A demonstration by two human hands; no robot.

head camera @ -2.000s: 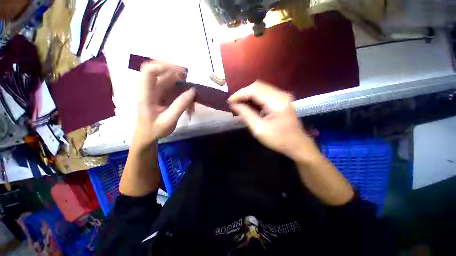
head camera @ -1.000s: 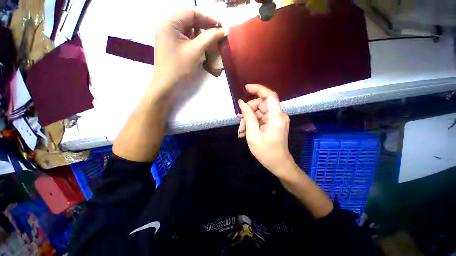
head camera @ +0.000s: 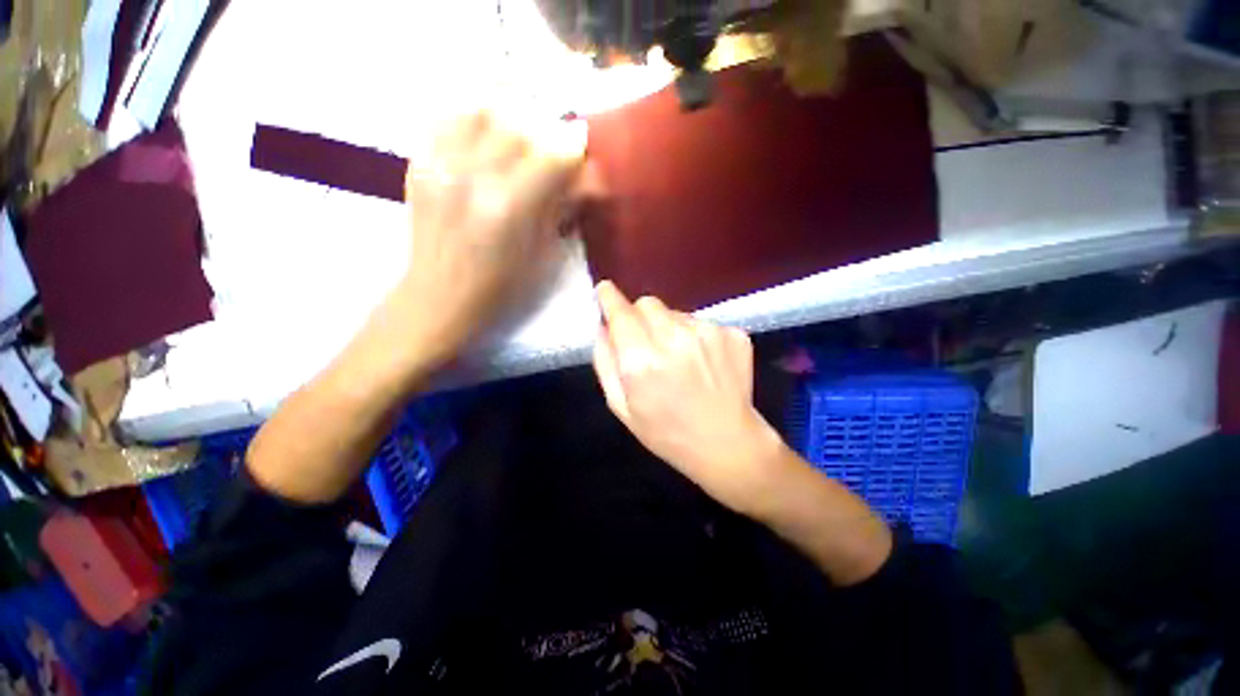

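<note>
A large maroon panel (head camera: 782, 177) lies under the machine's needle area, lit red near the lamp. A narrow maroon strip (head camera: 600, 248) lies along its left edge, partly hidden by my fingers. My left hand (head camera: 496, 204) is blurred, its fingers curled on the strip's upper part at the panel's left edge. My right hand (head camera: 676, 377) is at the panel's lower left corner, its fingertips closed on the strip's lower end. A second maroon strip (head camera: 326, 161) lies flat on the white table, left of my left hand, which hides its right end.
The sewing machine's presser foot area (head camera: 694, 68) is at the top. A maroon stack (head camera: 116, 252) and pale-and-dark strips (head camera: 152, 61) lie at the left. Blue crates (head camera: 891, 442) and a red box (head camera: 102, 558) stand below the table edge. A white board (head camera: 1126, 394) is at lower right.
The narrow strip has moved from between my hands to the panel's left edge. Since the last earlier frame, my left hand has come down along that edge, and my right fingers have closed at the corner.
</note>
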